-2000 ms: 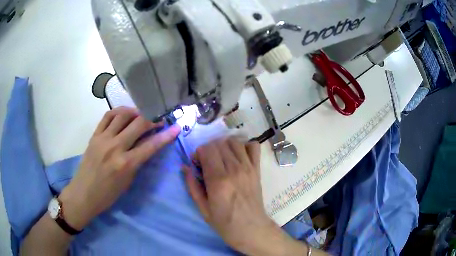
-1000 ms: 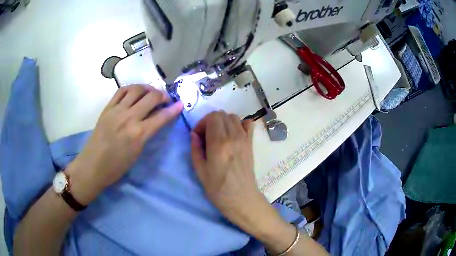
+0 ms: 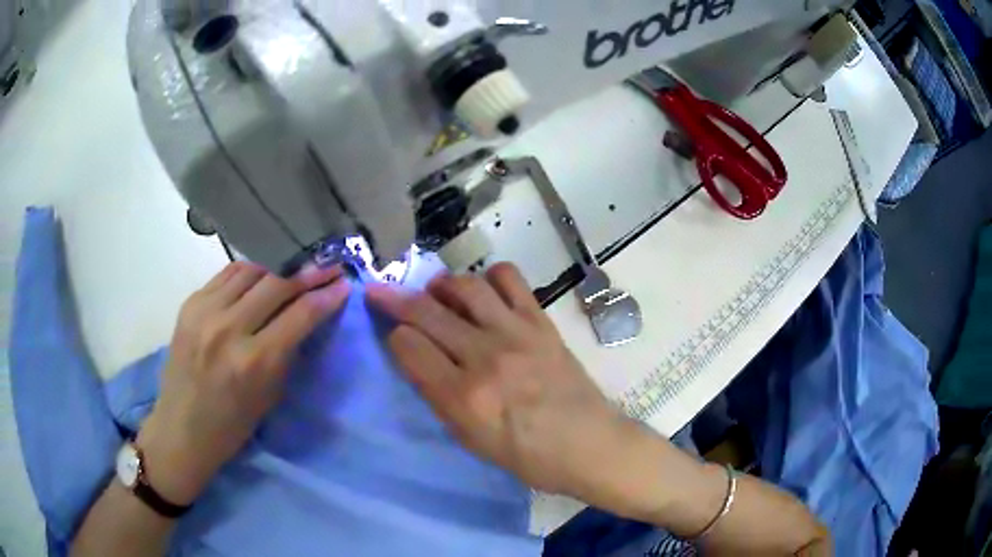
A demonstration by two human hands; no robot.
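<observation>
The light blue garment (image 3: 359, 446) lies on the machine bed, its edge running up to the lit needle area (image 3: 375, 261) of the white-grey sewing machine (image 3: 283, 120). My left hand (image 3: 234, 348) rests on the cloth left of the needle, fingertips together at the cloth's edge. My right hand (image 3: 490, 370) is just right of it, index fingertip on the cloth close to the presser foot, the other fingers bent. The fold under my fingertips is mostly hidden, and I cannot tell whether either hand pinches it.
Red-handled shears (image 3: 723, 152) lie under the machine arm. A jointed metal arm with a flat rounded end (image 3: 615, 316) is right of the needle. A printed scale (image 3: 751, 299) follows the front edge, with a thin metal strip (image 3: 854, 163) at its end. Blue cloth (image 3: 848, 381) hangs at the right.
My right hand has moved up and left to the needle, its fingers reaching out flatter. My left hand stays beside the needle. The camera view has shifted closer to the machine head.
</observation>
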